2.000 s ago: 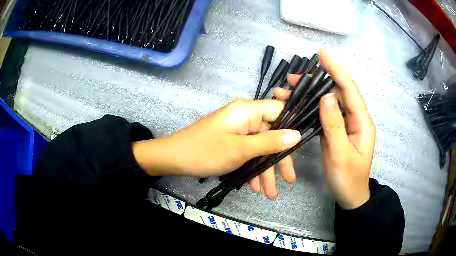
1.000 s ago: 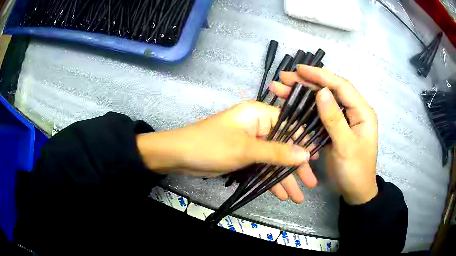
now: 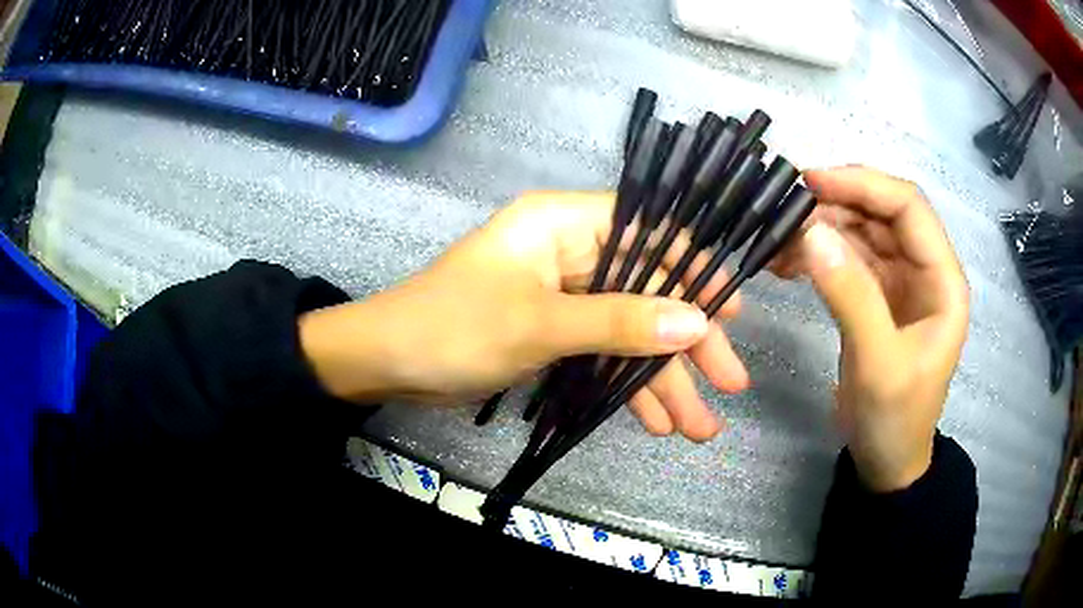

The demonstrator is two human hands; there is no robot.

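My left hand [image 3: 511, 309] holds a fanned bundle of black whip antennas [image 3: 635, 267], its thumb pressed across the thin rods. Their thick bases point up and right, and the thin tips come together below, over the near table edge. My right hand [image 3: 891, 279] is at the right of the bundle with fingers curled beside the rightmost base. Whether its fingertips touch that base is hard to tell. Some antennas behind the bundle seem to lie on the foam, partly hidden by it and by my left hand.
A blue tray [image 3: 392, 122] full of black rods is at upper left. A deeper blue tote [image 3: 36, 392] is at the left edge. A white block [image 3: 772, 30] lies at the top. Small black clusters [image 3: 1012, 133] and more rods [image 3: 1051, 273] are at far right. Printed strips [image 3: 606, 543] line the near edge.
My right hand has moved right, away from over the bases. The bundle in my left hand is now more spread, with its bases uncovered.
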